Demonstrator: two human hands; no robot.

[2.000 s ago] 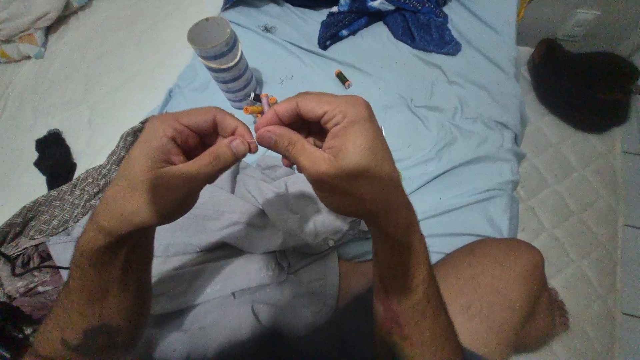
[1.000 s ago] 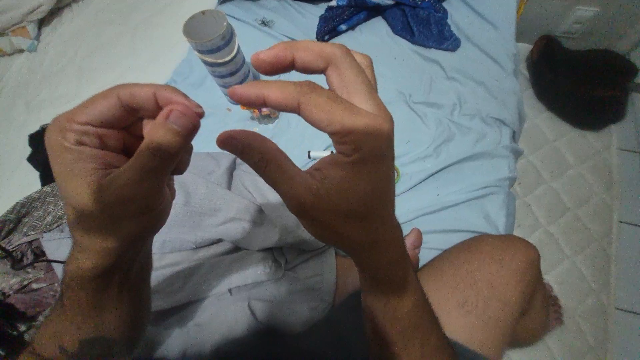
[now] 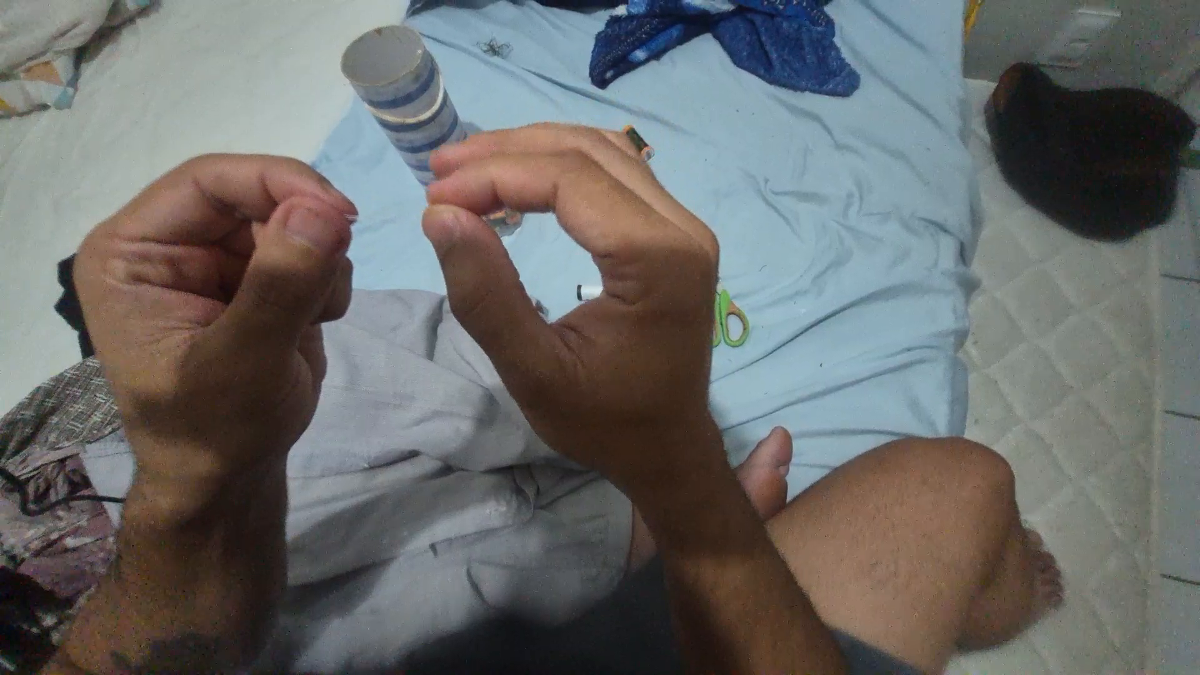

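My left hand (image 3: pixel 225 291) is raised at the left, thumb and forefinger pinched on something tiny and pale at their tips, too small to name. To its right, my right hand (image 3: pixel 600 281) has a curved thumb and fingers whose tips come close together; whether a fine thread lies between them cannot be seen. Behind the right fingertips stands a blue-and-white striped cylinder (image 3: pixel 403 103). Pale grey cloth (image 3: pixel 403 394) covers the lap beneath both hands.
Green-handled scissors (image 3: pixel 731 321) and a small white cylindrical item (image 3: pixel 589 292) lie partly behind my right hand. A battery-like item (image 3: pixel 638 142) rests farther back, near a blue patterned cloth (image 3: pixel 731 42). A dark furry shape (image 3: pixel 1087 155) is at the right, beside the quilted mattress (image 3: pixel 1041 375).
My hands, close together at first, have moved apart. The right fingers spread wide, then drew nearer the thumb. The scissors' handle now shows more beside the right hand.
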